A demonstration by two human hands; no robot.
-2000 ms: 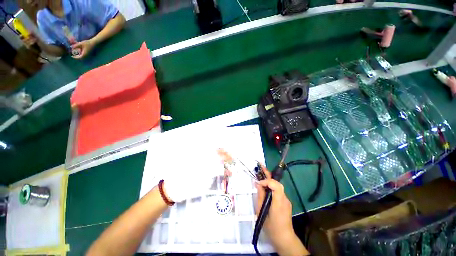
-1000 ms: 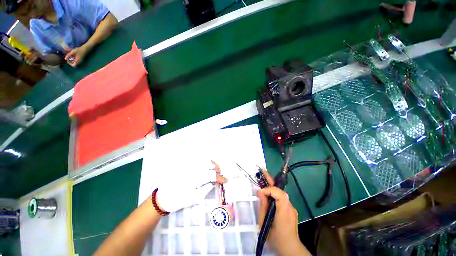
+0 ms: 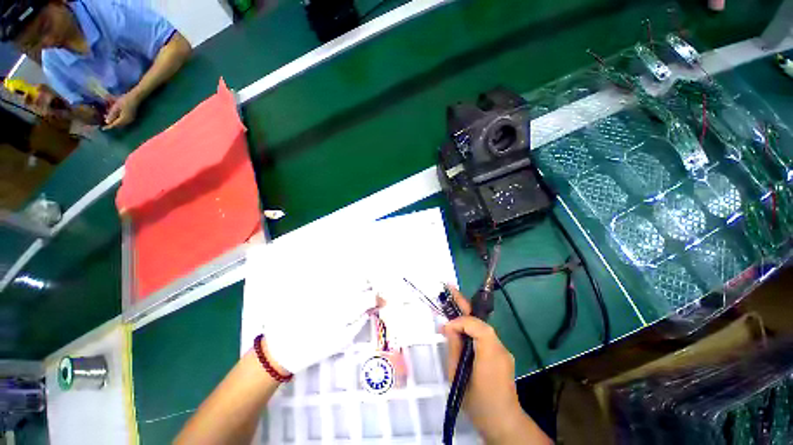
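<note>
My left hand (image 3: 317, 328), in a white glove that blends into the white tray (image 3: 409, 230), holds thin lead wires (image 3: 380, 328) at its fingertips. The wires run to a motor unit (image 3: 379, 374) with a pink body and a round white end with a dark ring, lying on the tray's pockets. My bare right hand (image 3: 480, 348) holds the black soldering iron (image 3: 461, 374), its tip end pointing up and away. A small dark circuit board (image 3: 448, 302) with thin wires is also at the right fingertips; its details are blurred.
A black soldering station (image 3: 500, 174) stands behind the tray, with black-handled cutters (image 3: 567, 304) beside it. A clear blister tray (image 3: 683, 217) with boards is at right. A red-lined tray (image 3: 196, 217) and solder spool (image 3: 83, 373) are at left. A person (image 3: 104, 52) sits across the conveyor.
The view has shifted slightly. My left hand stays at the wires and my right hand still holds the iron and board. The station's red light no longer shows clearly.
</note>
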